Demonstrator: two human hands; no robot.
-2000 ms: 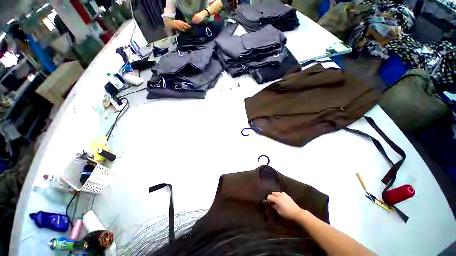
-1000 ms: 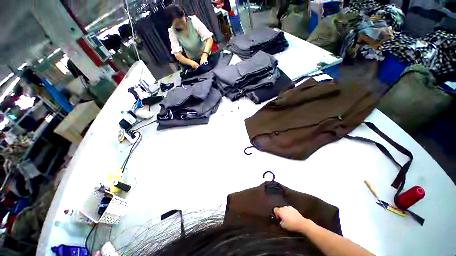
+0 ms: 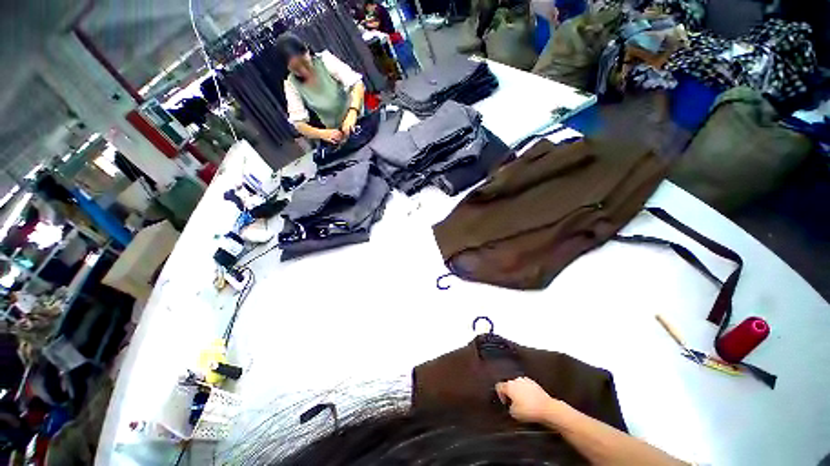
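Note:
A brown sleeveless garment (image 3: 569,380) lies on the white table in front of me, its lower part hidden by my hair. The hook of its black hanger (image 3: 483,325) shows at the neckline. My right hand (image 3: 523,400) pinches the garment's front just below the neck, with fingers closed on the cloth. My left hand is not in view; hair covers the area at the bottom. A dark tie belt (image 3: 318,412) lies left of the garment.
A second brown garment (image 3: 546,218) lies farther up, its straps trailing right. A red thread cone (image 3: 743,339), snips (image 3: 714,362) and an orange-handled stick (image 3: 669,328) are at right. A white basket (image 3: 215,415) is at left. Another person (image 3: 323,96) stands behind folded grey garments (image 3: 332,205).
The view has tilted up, showing more of the other person and the floor behind. My right hand stays at the garment's neck front, its grip little changed.

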